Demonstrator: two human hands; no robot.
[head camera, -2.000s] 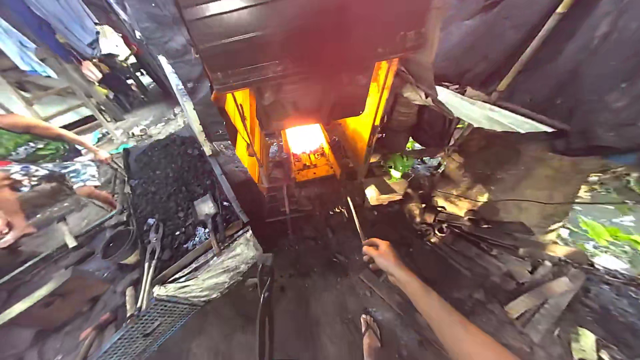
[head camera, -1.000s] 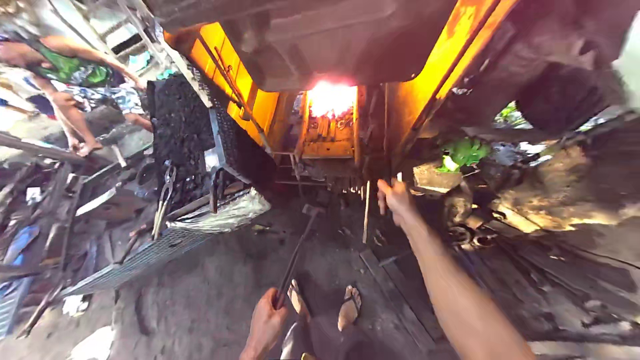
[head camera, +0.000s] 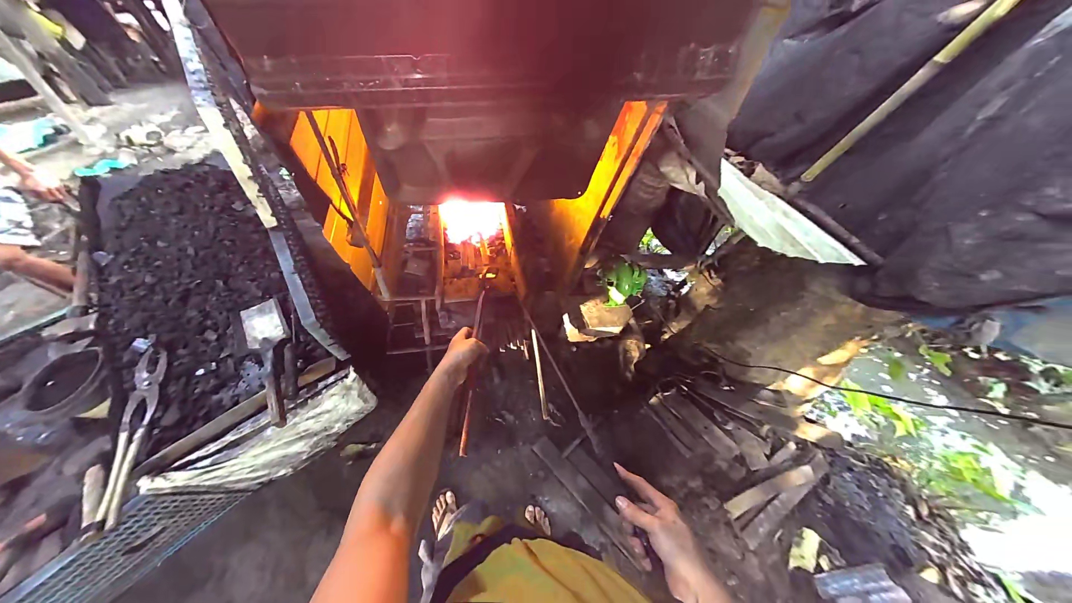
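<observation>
My left hand (head camera: 463, 353) is shut around a long thin rod (head camera: 471, 402), whose far end reaches the front of a glowing forge (head camera: 474, 224). At the lower right, my right hand (head camera: 666, 526) has its fingers apart, palm partly up. A dark long-handled tool (head camera: 565, 377) slants from the forge side toward its fingertips; I cannot tell if they touch. A pale thin stick (head camera: 538, 377) stands between the two hands, below the forge mouth. Orange-lit metal panels (head camera: 356, 193) flank the fire under a dark hood (head camera: 486, 75).
Charcoal (head camera: 188, 276) fills a bin at left, with metal tongs (head camera: 138, 427) and a hammer-like tool (head camera: 266, 339) at its edge. Wood pieces (head camera: 779, 498) lie at right. A corrugated sheet (head camera: 779, 218) juts out above them. Another person's arm (head camera: 33, 268) shows at far left.
My left hand has moved forward from low in the view toward the forge. My right hand has drawn back from near the forge and its fingers are now spread.
</observation>
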